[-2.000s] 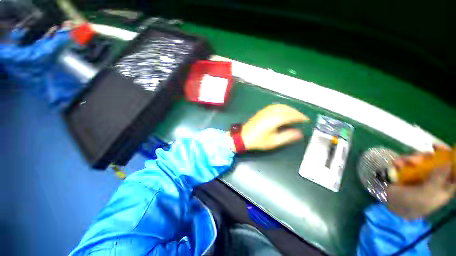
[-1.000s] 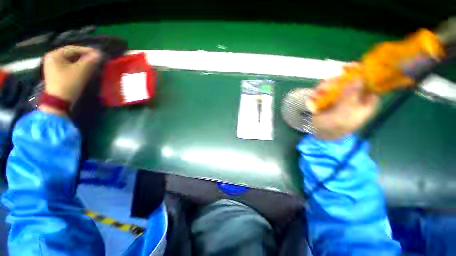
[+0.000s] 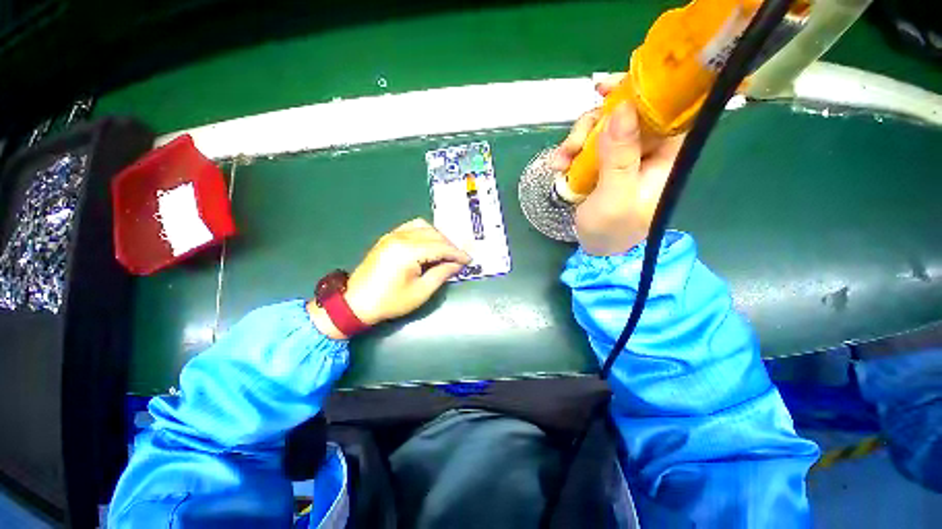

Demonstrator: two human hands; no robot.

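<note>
A phone body (image 3: 489, 217) lies flat on the dark-green bench, with circuitry at its far end, a white area and a dark strip down the middle. My left hand (image 3: 405, 271), with a red wrist strap, is at its lower left, fingertips drawn together over the lower end. A small dark bit shows by the fingertips; whether they grip it cannot be told. My right hand (image 3: 620, 186) is closed around the orange electric screwdriver (image 3: 671, 72). Its tip is over the round speckled screw dish (image 3: 542, 196), which my hand partly covers.
A red bin (image 3: 145, 222) with a white patch inside stands at left. Beyond it, a black parts tray (image 3: 36, 382) holds a heap of shiny bits (image 3: 41, 232). A black cord hangs across my right forearm. A white strip (image 3: 382, 114) edges the bench before a green surface.
My left hand has moved right from the black tray area to the phone's lower end. My right hand still holds the screwdriver at the dish. The camera view has shifted.
</note>
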